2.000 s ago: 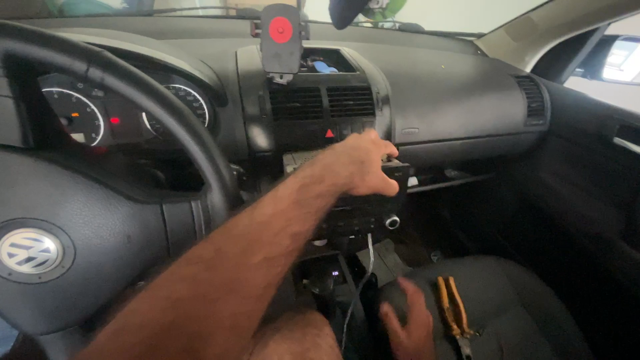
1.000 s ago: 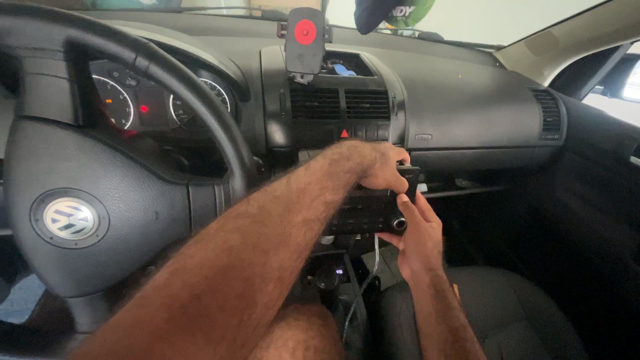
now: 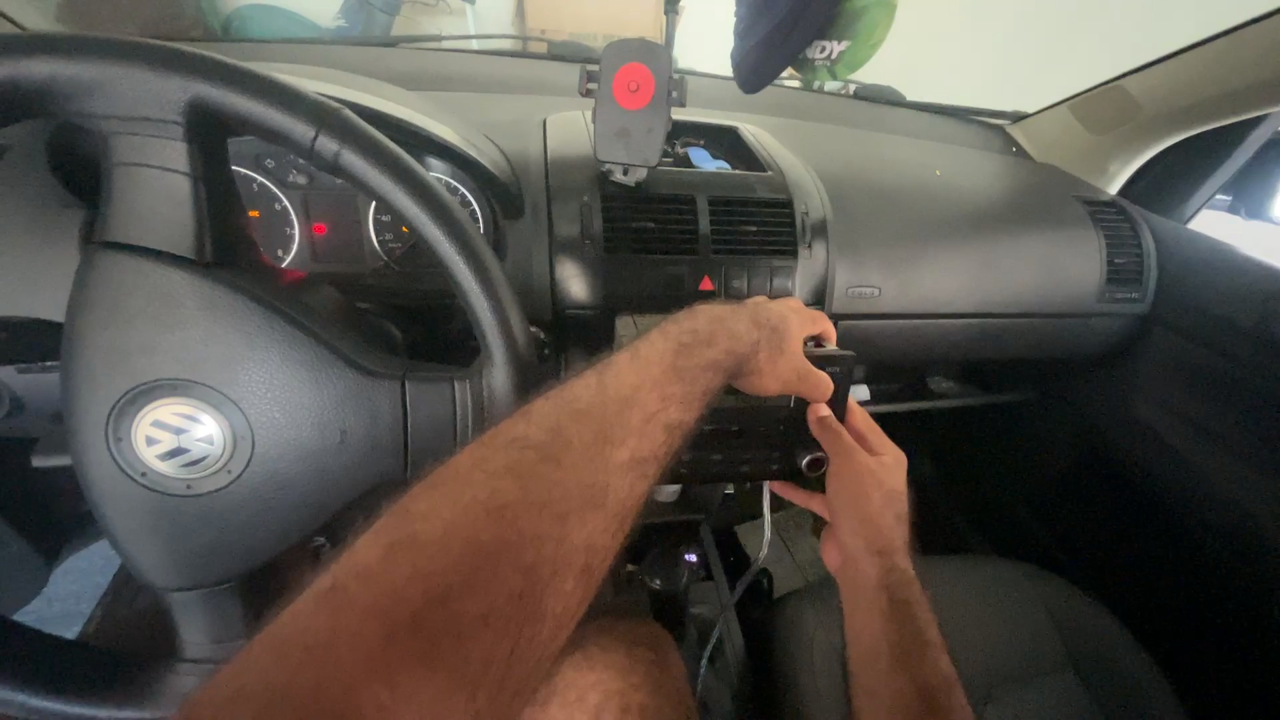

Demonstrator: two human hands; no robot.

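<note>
A black car radio unit (image 3: 745, 450) with a round silver-ringed knob (image 3: 813, 463) sits at the centre console, below the air vents. Reaching across from the lower left, my left hand (image 3: 785, 350) grips its upper right corner, thumb on the front and fingers over the top. My right hand (image 3: 868, 475) holds the right side, with its thumb just below the left thumb and a finger under the lower edge. Much of the unit's upper front is hidden by my left hand and forearm. A pale cable (image 3: 767, 530) hangs down beneath it.
The steering wheel (image 3: 240, 350) stands at the left, close to my left forearm. A phone holder (image 3: 633, 105) with a red disc is mounted above the air vents (image 3: 700, 225). The dark passenger seat (image 3: 1000, 640) lies at the lower right, beside my right forearm.
My right hand has moved up from near the orange-handled pliers on the seat to the radio's right side. My left hand has stayed at the radio's upper right. The pliers are no longer visible.
</note>
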